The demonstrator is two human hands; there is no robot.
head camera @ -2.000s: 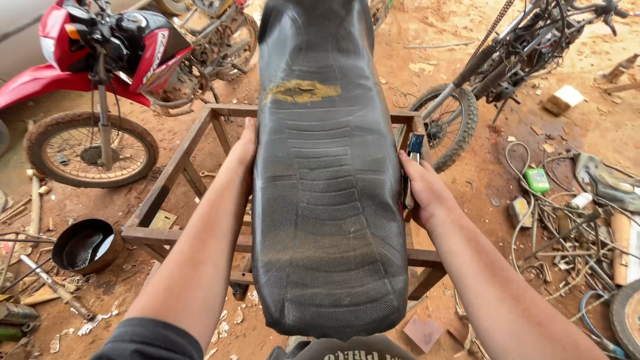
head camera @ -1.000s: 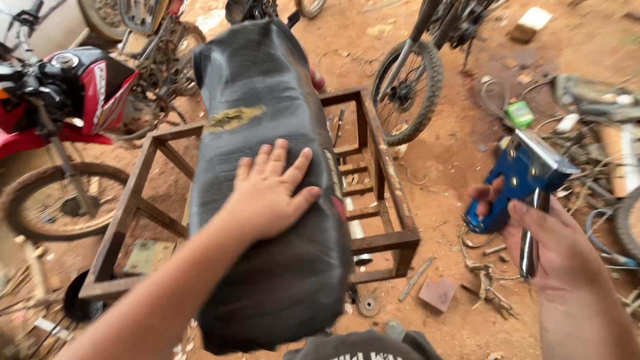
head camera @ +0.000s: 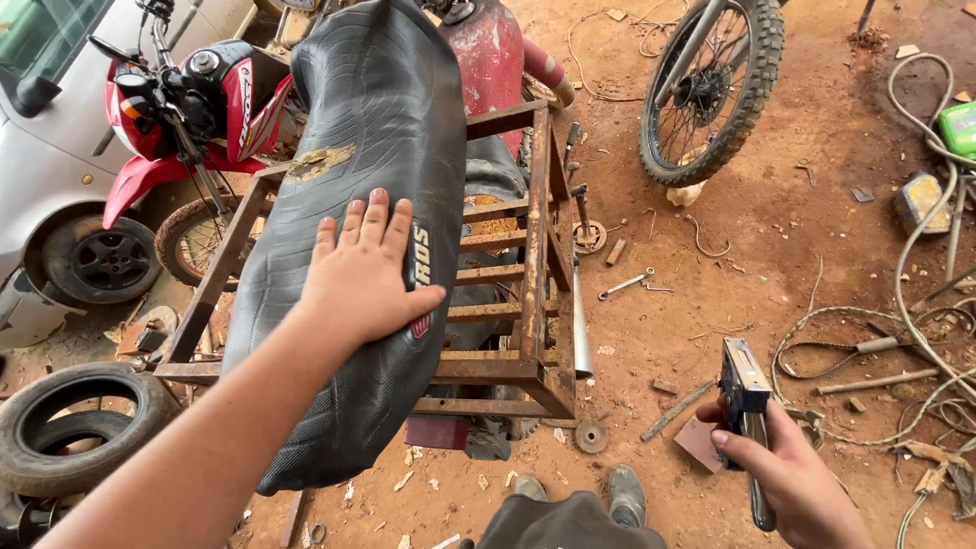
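Note:
A black textured motorcycle seat (head camera: 381, 114) lies tilted onto its side across a rusty metal frame stand (head camera: 540, 244). It has a torn patch showing yellow foam (head camera: 322, 162) and lettering on its side. My left hand (head camera: 366, 274) rests flat on the seat cover with its fingers spread. To the right, away from the seat, my right hand (head camera: 785, 457) grips a blue and silver staple gun (head camera: 743, 389), with its nose pointing forward.
A red motorcycle (head camera: 221, 99) and a silver car (head camera: 46, 137) stand at left, above stacked tires (head camera: 84, 427). A knobby wheel (head camera: 717, 91) stands at upper right. On the dirt lie a wrench (head camera: 627, 283), a toothed sprocket (head camera: 590, 238), a round metal disc (head camera: 592, 435) and loose hoses (head camera: 903, 259).
Two seconds ago both hands held the seat's sides while it lay upright. It has since been tilted, showing its lettered side. My right hand has moved off to the right with the staple gun.

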